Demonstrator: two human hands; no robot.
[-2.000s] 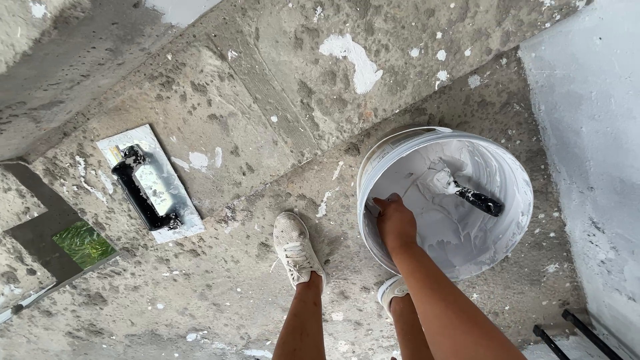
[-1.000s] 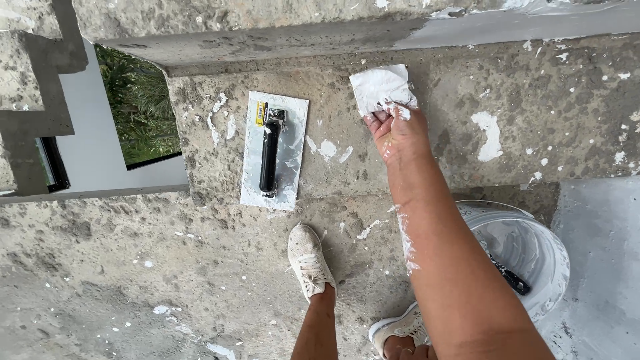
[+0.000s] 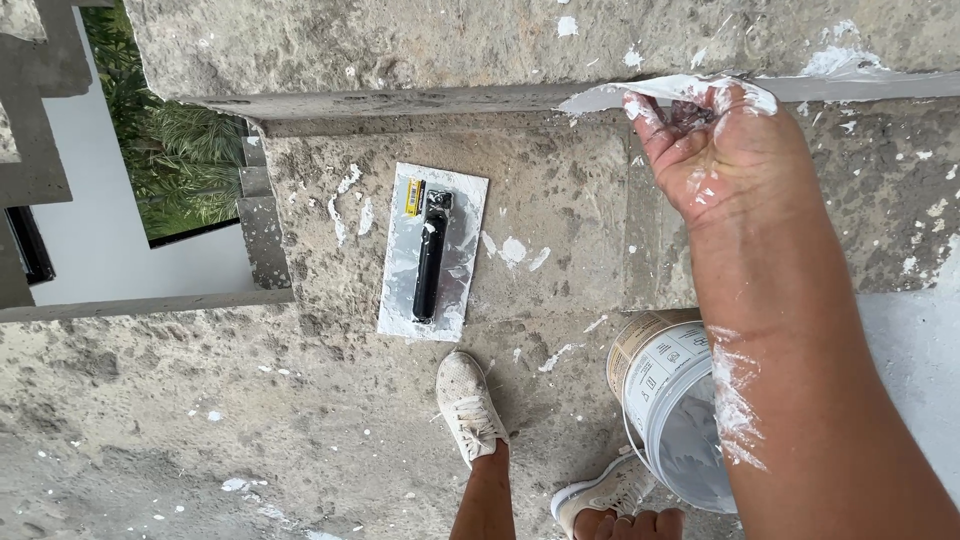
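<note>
My right hand (image 3: pixel 716 154), palm toward the camera and smeared with white compound, grips a thin flat piece coated in white compound (image 3: pixel 675 86) against the riser of a concrete step. Most of its fingers are curled out of sight; the piece's exact kind is unclear. My left hand (image 3: pixel 637 525) shows only as curled fingers with a ring at the bottom edge, by my shoe; what it holds, if anything, is hidden. A plastic bucket of pale grey compound (image 3: pixel 694 442) stands tilted in view, partly behind my right forearm.
A black-handled steel finishing trowel (image 3: pixel 431 255) lies on the rough concrete step (image 3: pixel 555 187). My two shoes (image 3: pixel 469 405) stand below it. At the left, the step's edge (image 3: pixel 150 306) drops toward a white wall and plants. Grey coating covers part of the riser at right.
My right hand was inside the bucket, then came out with the white-coated piece over the step; now it is up at the riser. The black-handled tool seen in the bucket earlier is out of sight.
</note>
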